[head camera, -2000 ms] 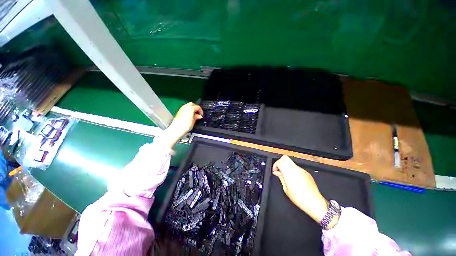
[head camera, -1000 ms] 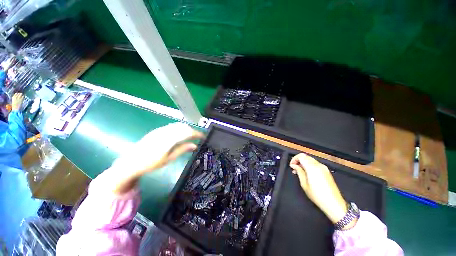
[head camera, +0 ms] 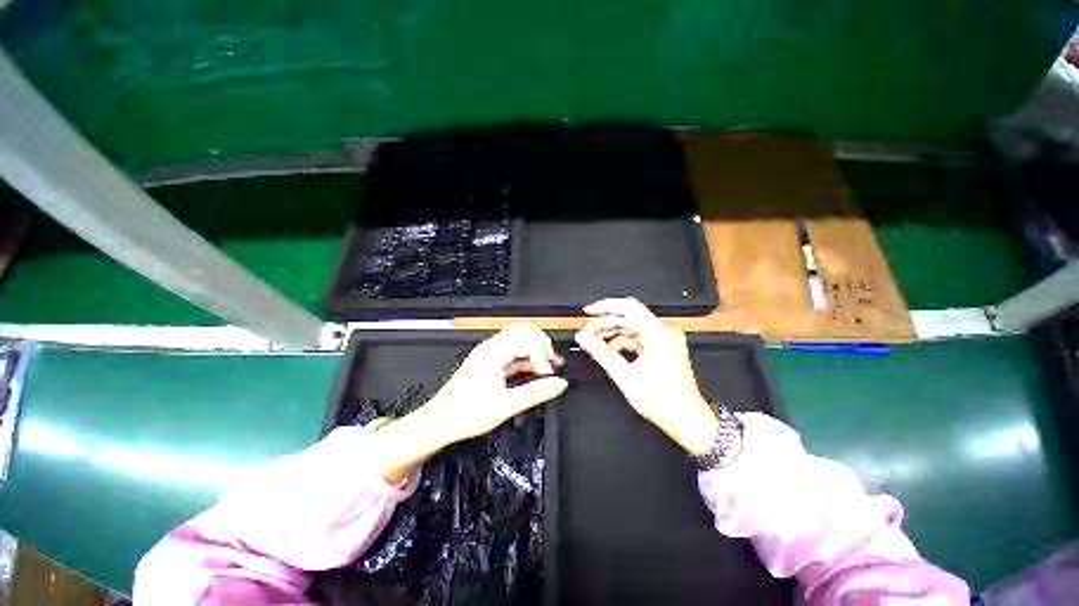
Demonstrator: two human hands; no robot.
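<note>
My left hand (head camera: 497, 385) is over the centre divider of the near tray (head camera: 769, 369), thumb and fingers curled with a gap between them. A small dark bit shows at its fingertips; whether it is held is unclear. My right hand (head camera: 648, 361) faces it just to the right, thumb and index finger close together, with a tiny pale speck by the tips. Whether it grips the speck is unclear. The hands do not touch. Loose black modules (head camera: 473, 521) lie heaped in the near tray's left half, partly under my left hand and forearm.
Behind is the far tray (head camera: 710, 278), its back in shadow, with finished modules (head camera: 432, 255) in rows at left. A brown board (head camera: 757, 266) bears a marker pen (head camera: 813, 270); a blue pen (head camera: 838, 348) lies at its front edge. A white metal post (head camera: 154, 225) slants at left.
My left hand has moved from the near tray's left edge to its centre, close to my right hand. The view has turned, so the trays sit straighter and further left.
</note>
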